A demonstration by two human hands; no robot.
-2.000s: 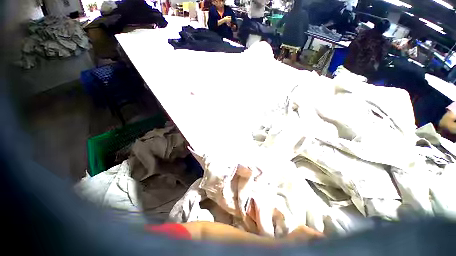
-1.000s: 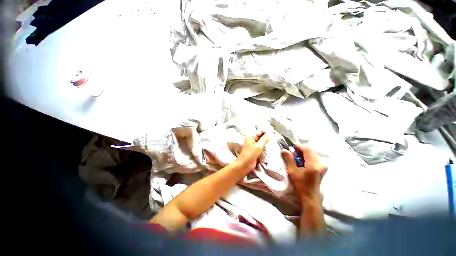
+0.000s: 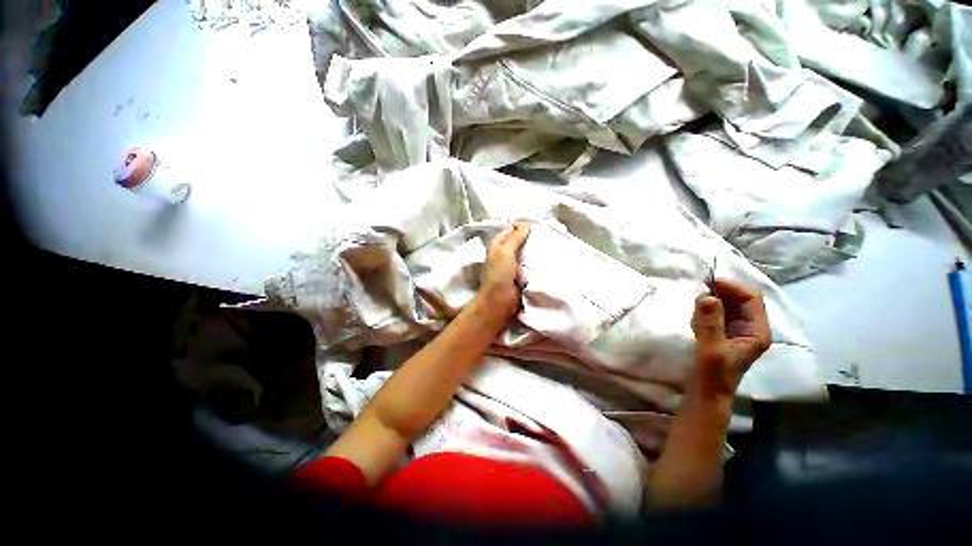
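A pale garment (image 3: pixel 581 283) with seams lies over the table's near edge and my lap. My left hand (image 3: pixel 505 269) is closed on a fold of it near the middle. My right hand (image 3: pixel 730 325) is raised at the garment's right part, its fingers curled around small snips (image 3: pixel 712 279). Only the thin dark tip of the snips shows above my fingertips; the rest is hidden in the hand. I cannot see a thread between the hands.
A heap of pale garments (image 3: pixel 554 85) covers the far and right side of the white table (image 3: pixel 256 139). A small clear jar with a pinkish-red top (image 3: pixel 136 169) stands at left. A bright blue strip (image 3: pixel 961 325) lies at the right edge. Dark cloth (image 3: pixel 80 43) is at far left.
The view has turned down to the lap. My right hand has moved right, away from my left hand, with the snips. My left hand still grips the garment, which is spread flatter between them.
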